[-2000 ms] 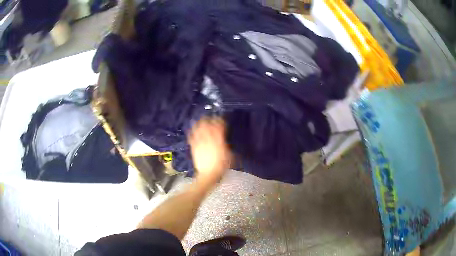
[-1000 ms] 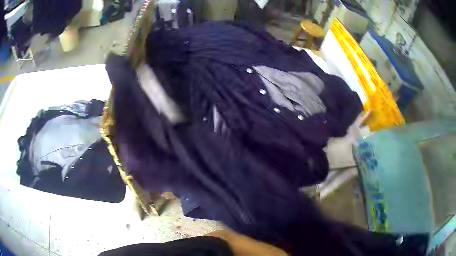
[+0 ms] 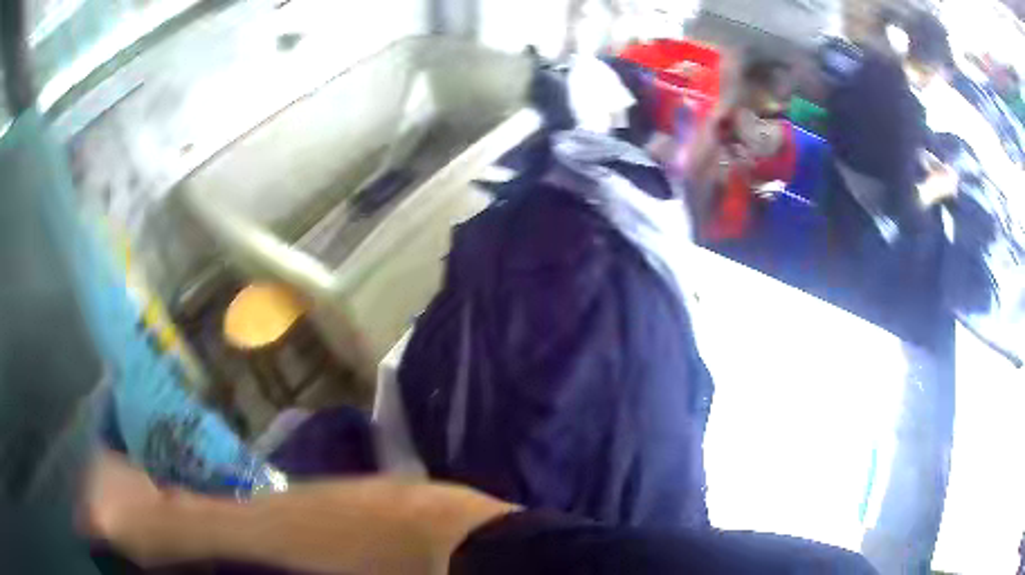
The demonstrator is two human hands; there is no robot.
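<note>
My right hand [image 3: 124,500] is blurred at the lower left, against the edge of the light-blue machine [image 3: 146,371]. My forearm crosses the bottom of the view from the right. The fingers are not clear, and I cannot tell what they hold. A bit of dark cloth [image 3: 326,444] shows just above the forearm. A long dark garment pile [image 3: 551,348] with pale grey parts at its far end lies on a bright white surface [image 3: 787,393]. My left hand is not in view.
A cream rectangular tub [image 3: 427,208] stands behind the pile's left side. A round-topped wooden stool [image 3: 264,315] is between tub and machine. Red bin [image 3: 680,73] and blue bin [image 3: 798,169] stand behind. A small person in red [image 3: 736,157] and people in dark clothes [image 3: 882,146] are at the back right.
The view has swung from the garment heap and white tub to the long pile, cream tub and people. The machine now shows at the left. The arm now reaches in from the right.
</note>
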